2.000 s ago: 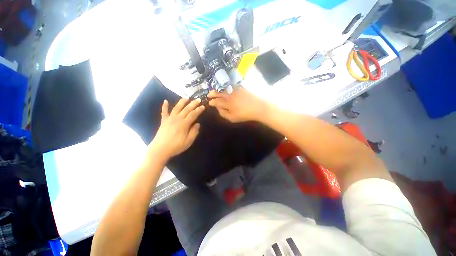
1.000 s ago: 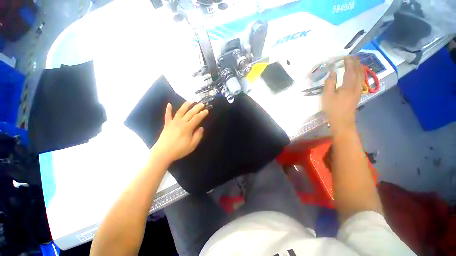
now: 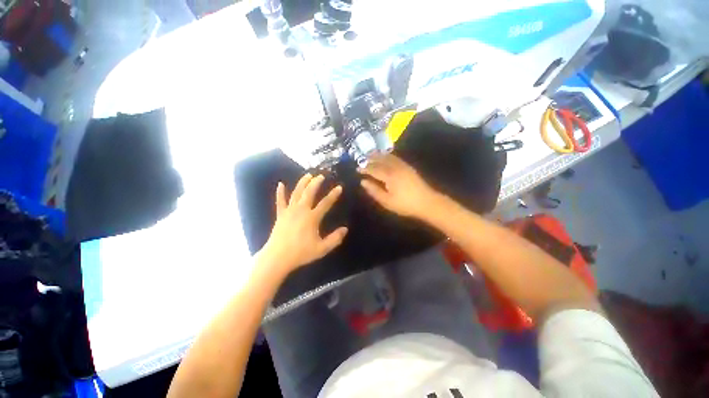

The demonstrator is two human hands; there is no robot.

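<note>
A large black garment panel (image 3: 373,233) lies across the table under both hands, its front edge near the table's front edge. My left hand (image 3: 302,221) lies flat on it with fingers spread, left of the needle area. My right hand (image 3: 396,185) lies on the cloth with its fingertips close by the presser foot and needle area (image 3: 359,144); whether they pinch the cloth is unclear. The panel's right part spreads past the yellow patch (image 3: 401,124). The needle tip is hidden among metal parts.
A stacked black panel (image 3: 123,175) lies at the table's left. The white and blue sewing machine head (image 3: 482,50) stands behind. Orange-yellow and red scissors (image 3: 566,130) and a small slim metal tool (image 3: 509,145) lie at the right. A red stool (image 3: 497,311) stands below the table's front edge.
My right hand has come back from the scissors area to the needle. The black panel has turned and spread to the right, over the dark rectangle's place. My left hand has shifted slightly right and down.
</note>
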